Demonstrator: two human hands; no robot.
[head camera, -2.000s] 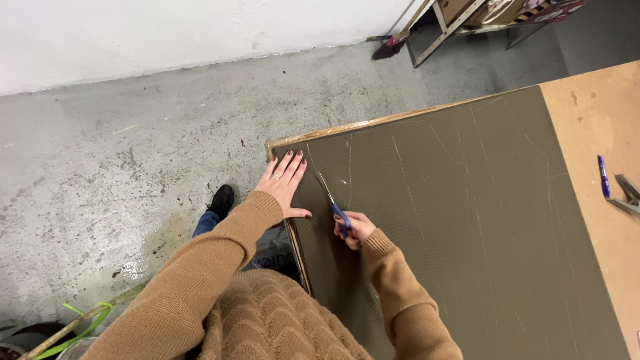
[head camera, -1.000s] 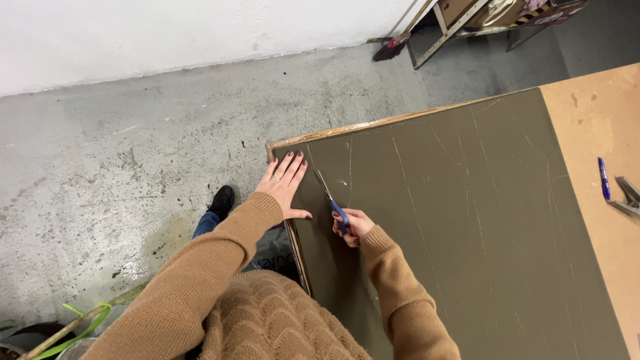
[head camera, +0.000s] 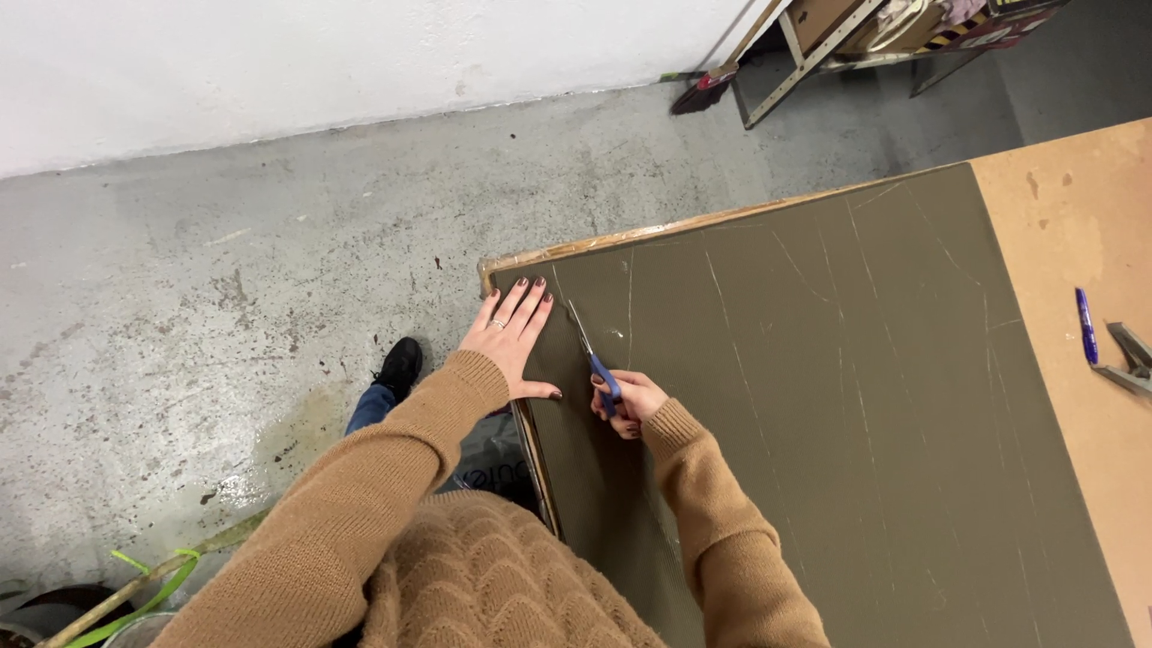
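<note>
A dark olive-grey sheet (head camera: 810, 360) with pale marked or scratched lines covers the near corner of a wood-edged table (head camera: 1062, 207). My left hand (head camera: 511, 337) lies palm down near the sheet's corner, fingers spread, holding nothing. To its right, my right hand (head camera: 634, 403) grips the handles of blue-handled scissors (head camera: 596, 364). Their blades point up and left over the sheet, close to my left fingertips; whether the blades are apart is too small to tell. A pale line in the sheet starts just beyond the scissor tips.
A blue pen (head camera: 1086, 326) and a grey metal tool (head camera: 1125, 364) rest on the table at the right. Against the white wall leans a broom (head camera: 706, 90), beside a metal-framed rack (head camera: 801, 67). A stick with a green strap (head camera: 171, 585) is at the lower left.
</note>
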